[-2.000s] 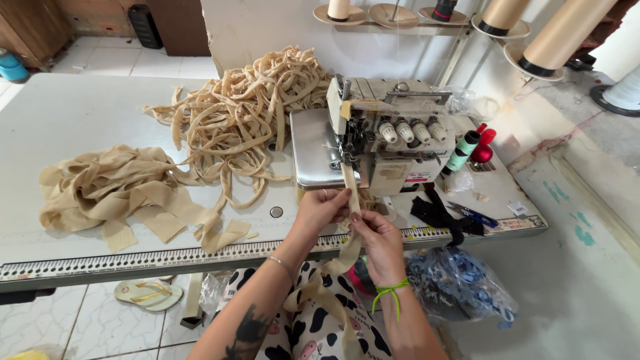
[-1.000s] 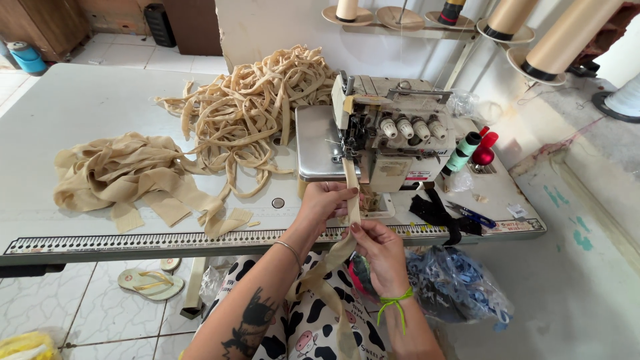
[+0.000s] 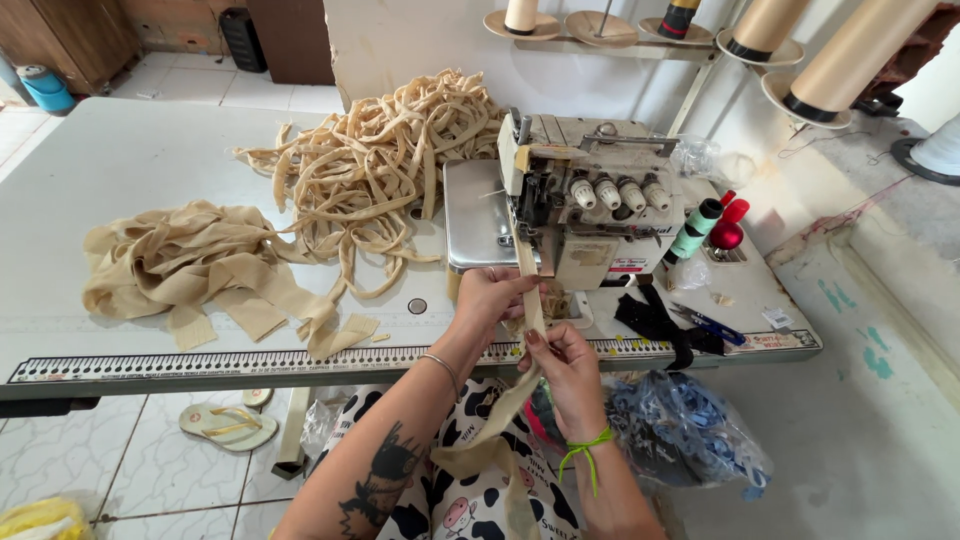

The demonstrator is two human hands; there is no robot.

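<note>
A beige fabric strip (image 3: 532, 289) runs from under the presser area of the overlock sewing machine (image 3: 592, 195) down to my lap. My left hand (image 3: 491, 296) pinches it just in front of the machine, beside the metal plate (image 3: 480, 214). Lower down, my right hand (image 3: 566, 367) holds the same strip between thumb and fingers near the table's front edge. Its loose end lies over my patterned trousers. Narrow sewn-looking beige strips (image 3: 390, 157) form a tangled heap left of the machine. Wider flat beige strips (image 3: 172, 262) are piled at the table's left.
Blue-handled thread snips (image 3: 709, 322) and black cloth (image 3: 645, 319) lie right of the machine, near a green thread spool (image 3: 697, 229). Large thread cones (image 3: 855, 67) stand on the rack behind. A plastic bag of blue scraps (image 3: 682, 427) is below the table edge. A flip-flop (image 3: 229, 427) rests on the floor.
Both hands still hold the strip in front of the machine. My right hand has moved a little lower, away from my left hand, since the earliest frame.
</note>
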